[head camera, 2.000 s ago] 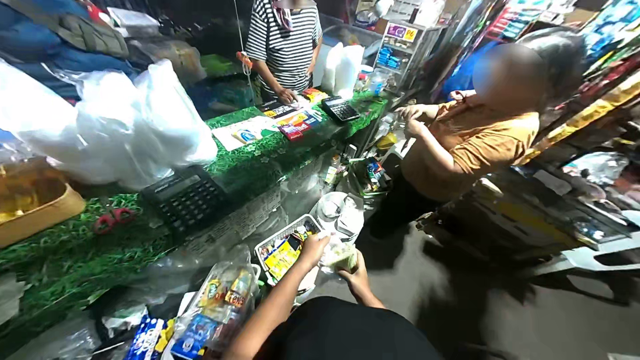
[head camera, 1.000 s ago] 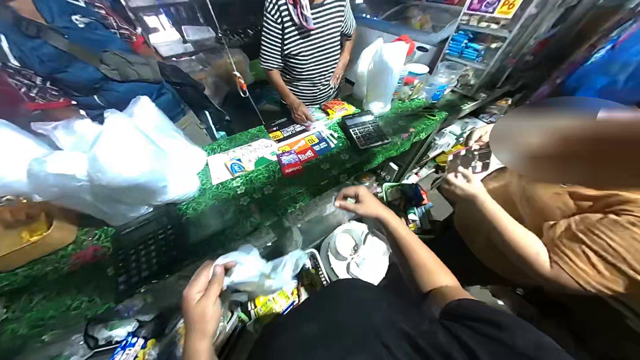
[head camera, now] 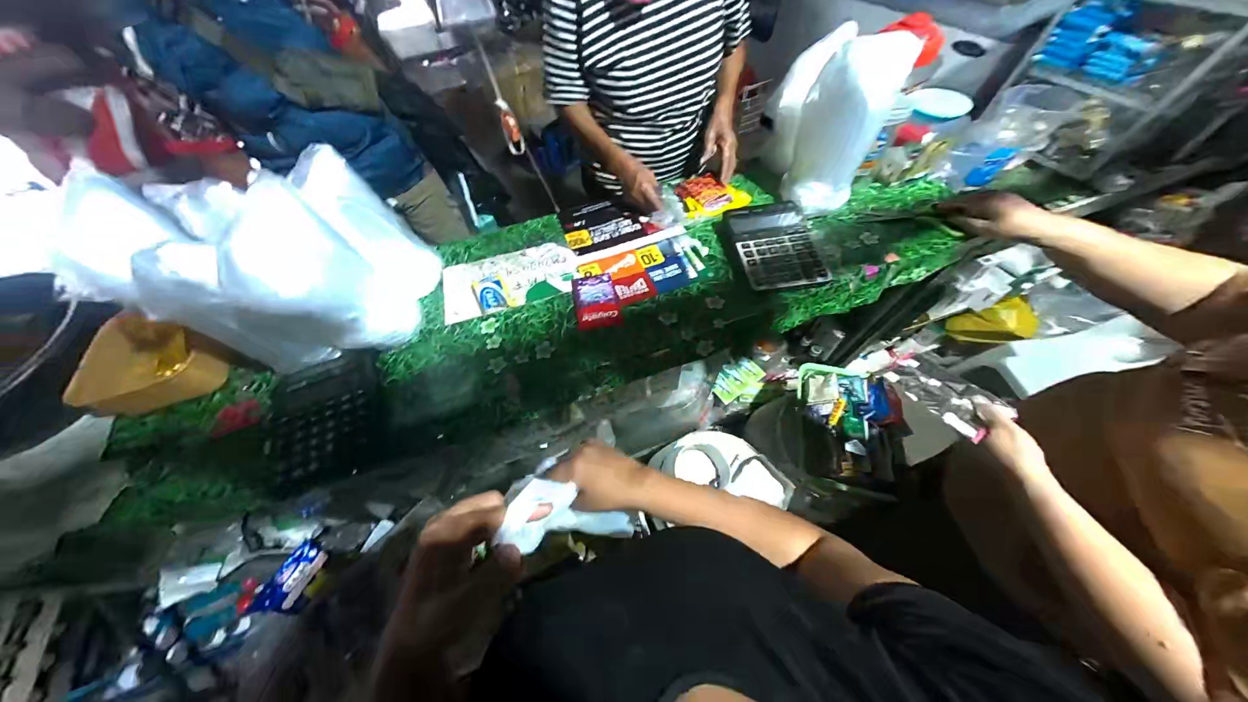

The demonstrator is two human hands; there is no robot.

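A thin whitish plastic bag (head camera: 546, 512) is held between my two hands, low in the head view on my side of the counter. My left hand (head camera: 468, 546) grips its left part between thumb and fingers. My right hand (head camera: 595, 475) pinches the upper right part, and a loose end hangs to the right below my wrist. Under my right forearm, white round containers (head camera: 717, 463) show partly. Whether anything is inside the bag cannot be seen.
A green grass-patterned counter (head camera: 487, 361) runs across, bearing calculators (head camera: 777, 247), filled white bags (head camera: 263, 253) and packets (head camera: 712, 195). A person in stripes stands across it. A co-worker's arm (head camera: 1102, 253) reaches in at right, near a green-rimmed basket (head camera: 804, 390) of sachets.
My right hand has moved left and now holds the bag with my left hand; one second ago it was apart from it. The co-worker's one hand now reaches onto the counter.
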